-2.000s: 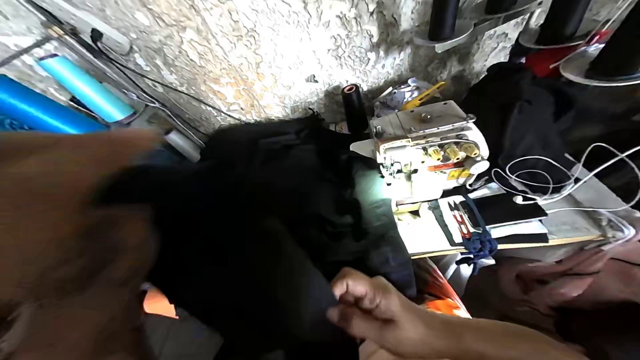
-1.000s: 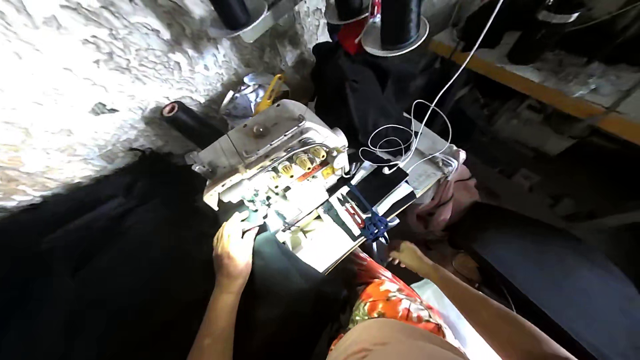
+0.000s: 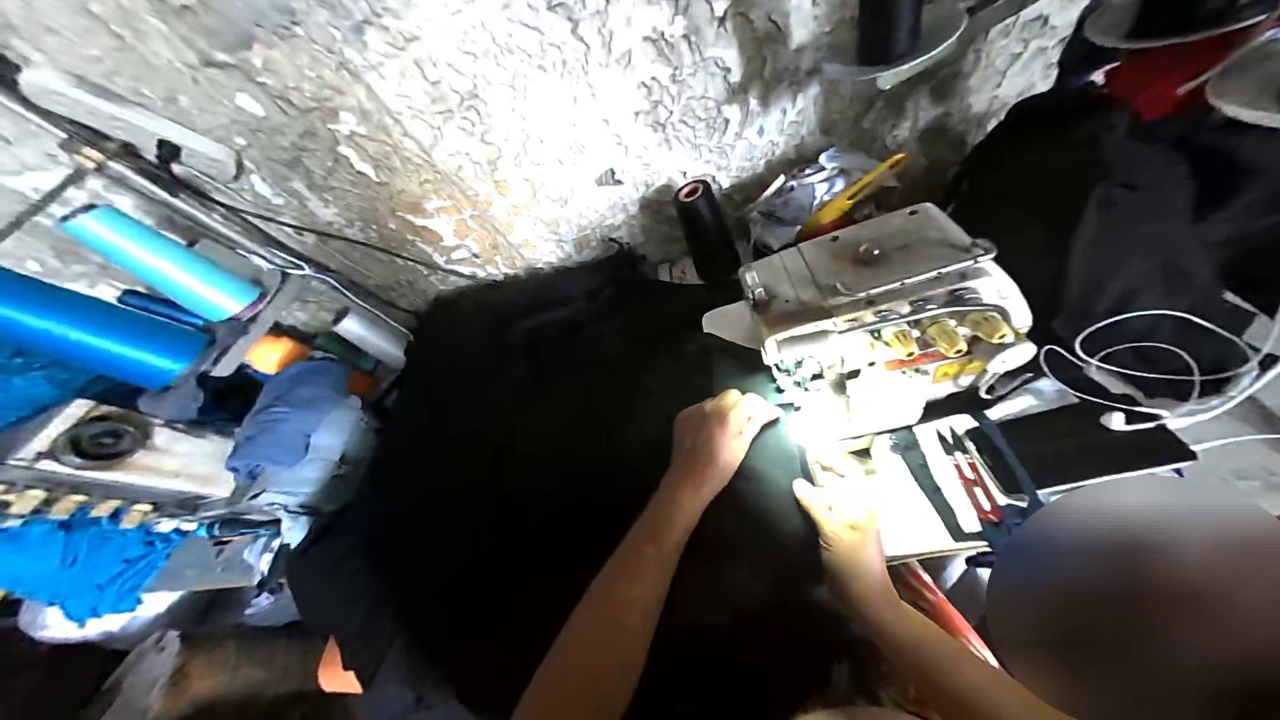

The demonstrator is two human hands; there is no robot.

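Observation:
An overlock sewing machine (image 3: 880, 310) with yellow tension dials stands right of centre, its lamp lighting the needle area. Black fabric (image 3: 540, 430) spreads from the machine across the middle and hangs toward the bottom. My left hand (image 3: 715, 440) lies on this fabric just left of the needle area, its fingertips pressed on the cloth near the presser foot. At the fabric's right edge, in front of the machine, is my right hand (image 3: 840, 510), thumb and fingers at the cloth. Glare hides whether its fingertips pinch the edge.
Red-handled thread snips (image 3: 975, 480) lie right of my right hand, with white earphones (image 3: 1150, 410) beyond. A black thread cone (image 3: 706, 230) and a yellow cutter (image 3: 850, 200) are behind the machine by the rough wall. Blue thread cones (image 3: 165, 260) and another machine (image 3: 130, 450) stand left.
My right hand has come from beside the machine's table to the fabric edge in front of the machine. My left hand remains by the needle area. The view has swung left.

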